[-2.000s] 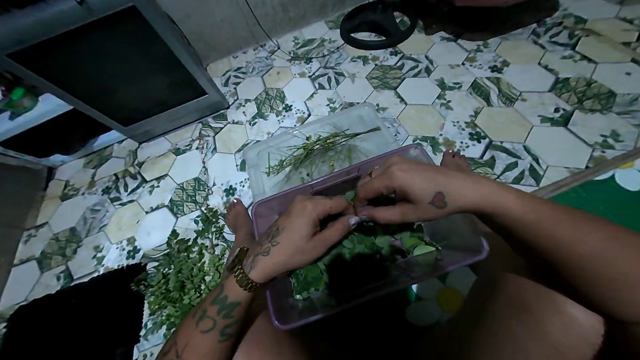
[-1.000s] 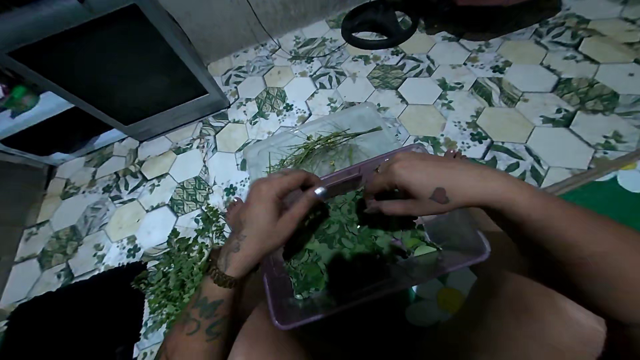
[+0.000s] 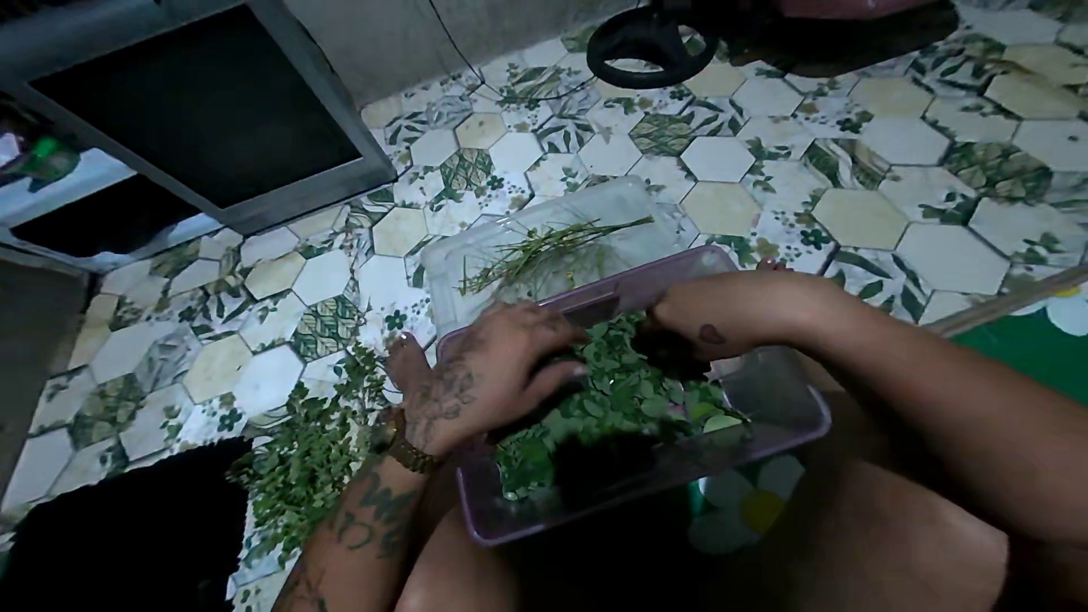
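A clear plastic container with a purple rim point(image 3: 816, 416) rests at my lap, holding a heap of small green leaves point(image 3: 612, 395). My left hand point(image 3: 501, 361), with a watch at the wrist, reaches over the container's left side, its fingers at the leaves; whether it grips any is not clear. My right hand point(image 3: 693, 319) dips in at the far right part of the heap, its fingertips hidden in shadow. Beyond the container lies a translucent lid point(image 3: 625, 204) with thin bare green stems point(image 3: 552, 246) on it. Leafy sprigs point(image 3: 306, 467) lie on the floor left of my left forearm.
Patterned hexagonal tiles point(image 3: 714, 208) cover the floor. A grey-framed cabinet with a dark panel point(image 3: 204, 102) stands at the upper left. A black steering wheel point(image 3: 650, 76) is at the top. One foot point(image 3: 408, 361) is beside my left hand. A green floral mat point(image 3: 1028, 340) lies at the right.
Two seconds ago my hands were close together above the leaves; they have since moved apart. Both are now lower in the container, with more of the leaf heap showing between them.
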